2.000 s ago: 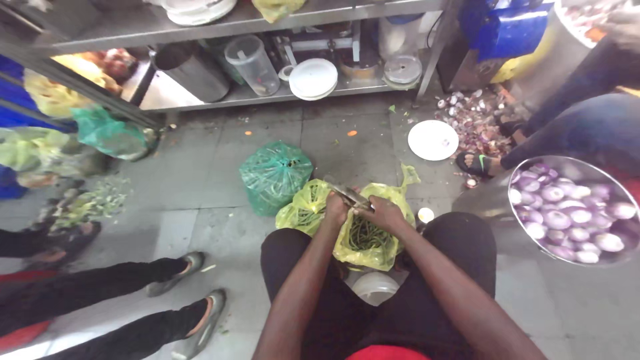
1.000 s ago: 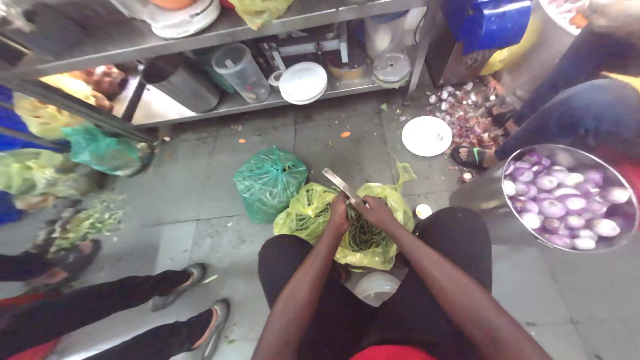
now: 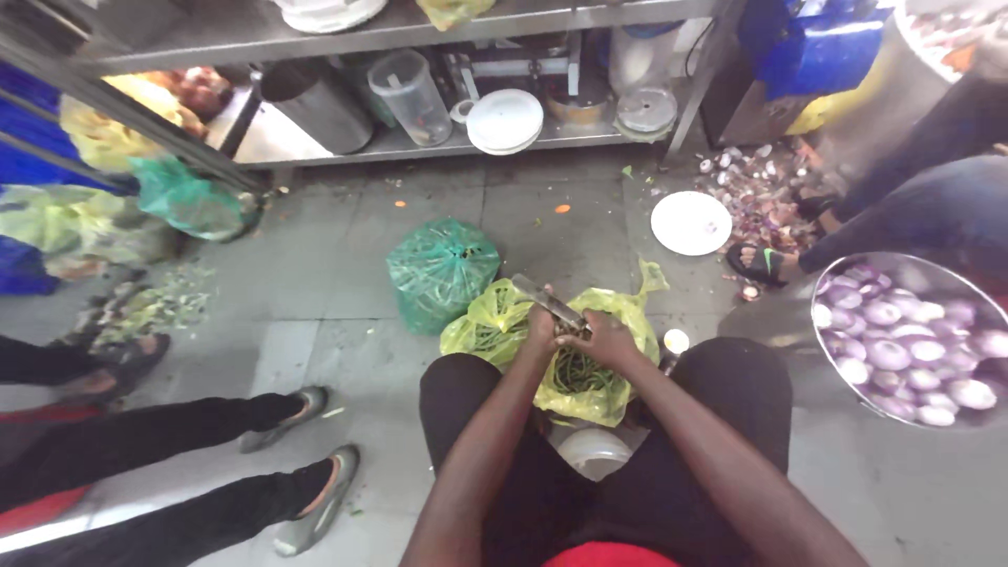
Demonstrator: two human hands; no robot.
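Over an open yellow plastic bag [image 3: 638, 315] of long green beans [image 3: 587, 372], my two hands work close together. My left hand [image 3: 542, 327] is closed around a bunch of thin stalks, most of it hidden by the fingers. My right hand [image 3: 605, 339] grips a knife [image 3: 543, 296], whose flat blade points up and to the left above the left hand. A second yellow bag [image 3: 492, 319] with green beans leans at the left of the open one. Behind it stands a tied green bag [image 3: 442, 272]. A white lidded tub [image 3: 594, 450] sits between my knees.
A large metal pot [image 3: 823, 331] of peeled purple onions stands at my right. Beyond it, a person's sandalled foot [image 3: 760, 262] is beside onion peels [image 3: 764, 189] and a white plate [image 3: 691, 224]. Another person's legs [image 3: 165, 441] are at left. A steel shelf [image 3: 425, 153] crosses the front.
The knife lies lower over my left hand than a second ago, with its blade turned flatter. Both hands stay above the open yellow bag.
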